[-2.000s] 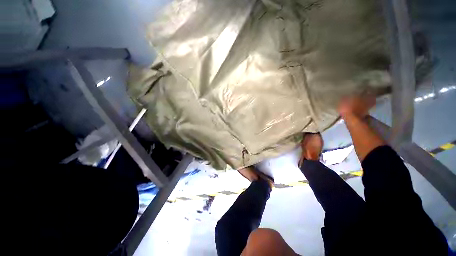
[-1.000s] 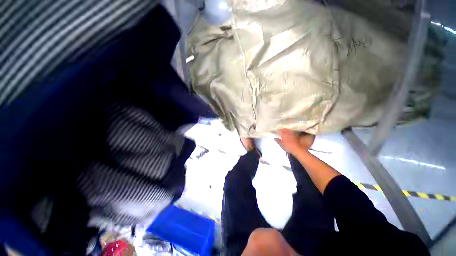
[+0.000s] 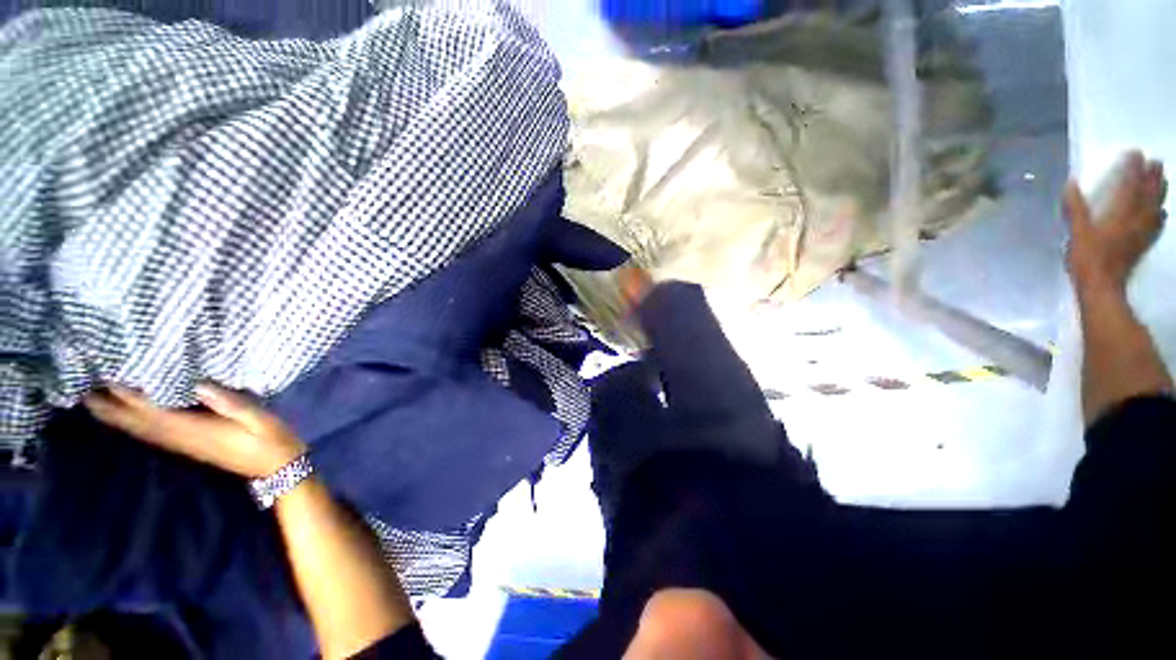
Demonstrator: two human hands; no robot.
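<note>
A large bundle of navy garments (image 3: 426, 426) with black-and-white checked lining (image 3: 297, 194) fills the left of the view. My left hand (image 3: 213, 432), with a metal bracelet or watch at the wrist, is against the bundle's near side and holds it, its fingertips partly tucked at the edge of the checked cloth. My right hand (image 3: 1119, 219) is at the far right, empty, with fingers apart, over or on a white surface (image 3: 1122, 77). Whether it touches that surface is not clear.
A khaki cover cloth (image 3: 722, 168) lies beyond my legs, within a grey metal frame (image 3: 961, 329). A blue object (image 3: 548, 625) is at the bottom edge, and another blue item (image 3: 684, 10) at the top. Yellow-black tape (image 3: 967, 375) crosses the pale floor.
The bundle now covers more of the left, with its checked side facing up. My left hand has come into view on it. My right hand has moved from near the khaki cloth to the far right.
</note>
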